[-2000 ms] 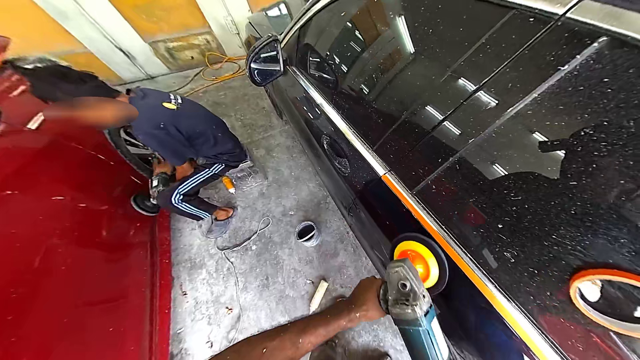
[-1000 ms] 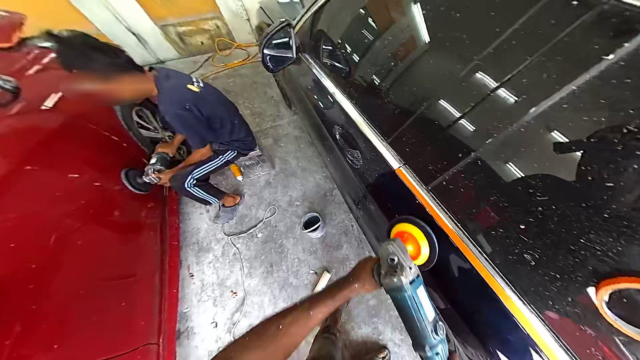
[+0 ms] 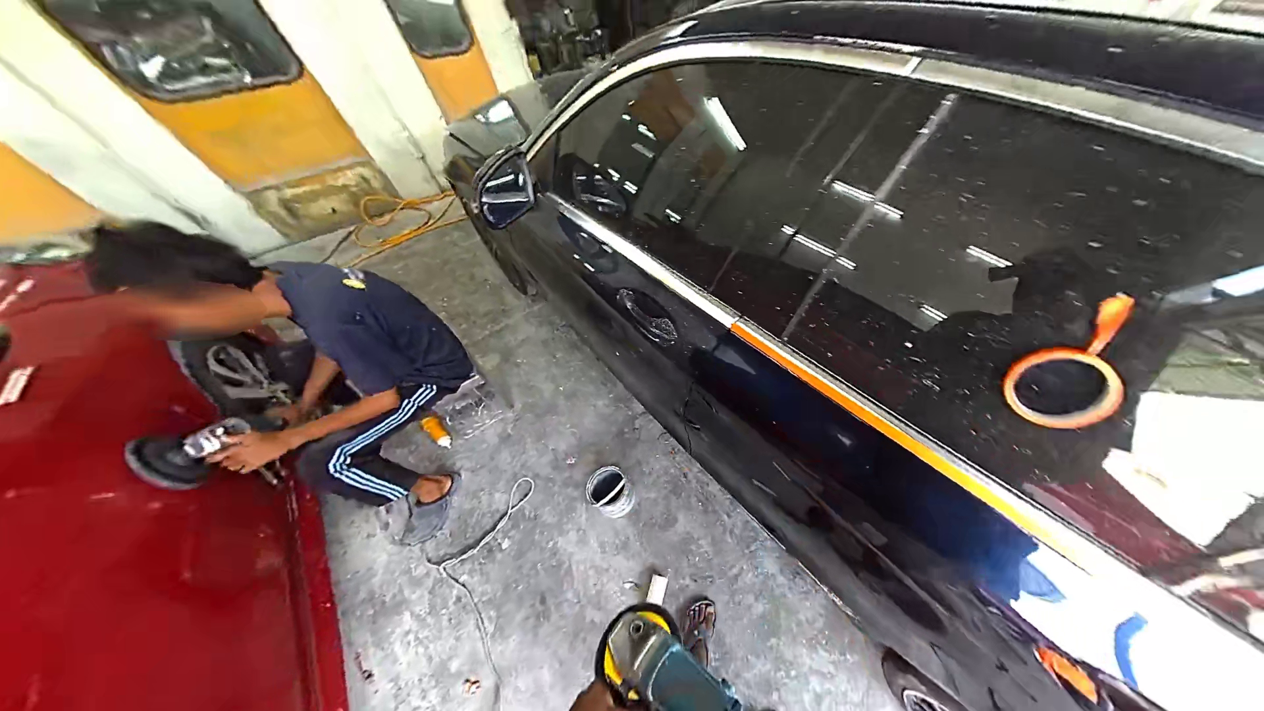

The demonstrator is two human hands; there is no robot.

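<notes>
At the bottom edge, my left hand (image 3: 596, 697), mostly cut off, is on the head of a teal angle polisher (image 3: 681, 671). The polisher's round pad with a yellow rim (image 3: 627, 642) is over the concrete floor, apart from the car. My right hand is out of view. To the right is a dark, glossy car door (image 3: 829, 464), with orange masking tape (image 3: 869, 420) along the lower window trim. A roll of orange tape (image 3: 1108, 400) hangs against the speckled side window (image 3: 889, 247), a strip of it stuck above.
A person (image 3: 365, 336) crouches at left, holding another polisher (image 3: 188, 454) against a red car panel (image 3: 148, 573). A bucket (image 3: 610, 491), a pale cable (image 3: 474, 553), an orange bottle (image 3: 435, 431) and a small block (image 3: 657, 590) are on the floor.
The polisher has moved away from the dark door, down and to the left, with my left hand. Its pad was at the door below the tape earlier. The view has shifted.
</notes>
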